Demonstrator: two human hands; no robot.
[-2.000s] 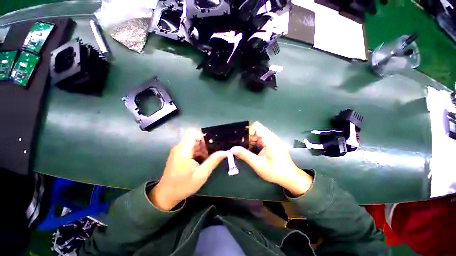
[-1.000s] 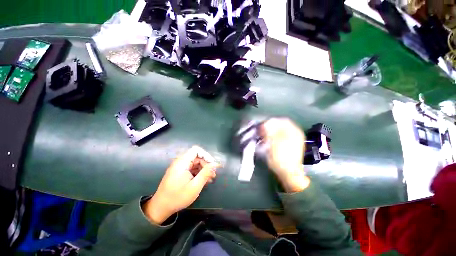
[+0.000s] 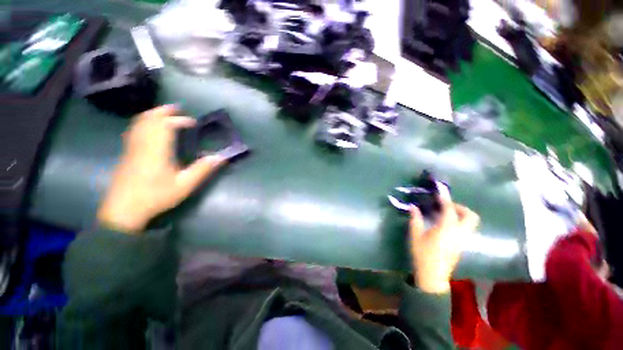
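Observation:
The picture is blurred. A flat black square housing with a round opening lies on the dark green table, left of centre. My left hand is at its left side, thumb and fingers spread around its near left edge; whether it grips the housing I cannot tell. My right hand is at the right, with thumb and fingers on a small black cabled module that has a white strip pointing left. Whether the module is lifted off the table is not clear.
Stacked black housings and green circuit boards are at the left. A heap of assembled units lies at the far side, beside a whitish bag. A clear cup is far right. A person's red sleeve is at the right edge.
The unit my hands held at the centre is gone from there; another unit sits at the near edge of the heap. My left hand moved left to the housing, my right hand right to the module.

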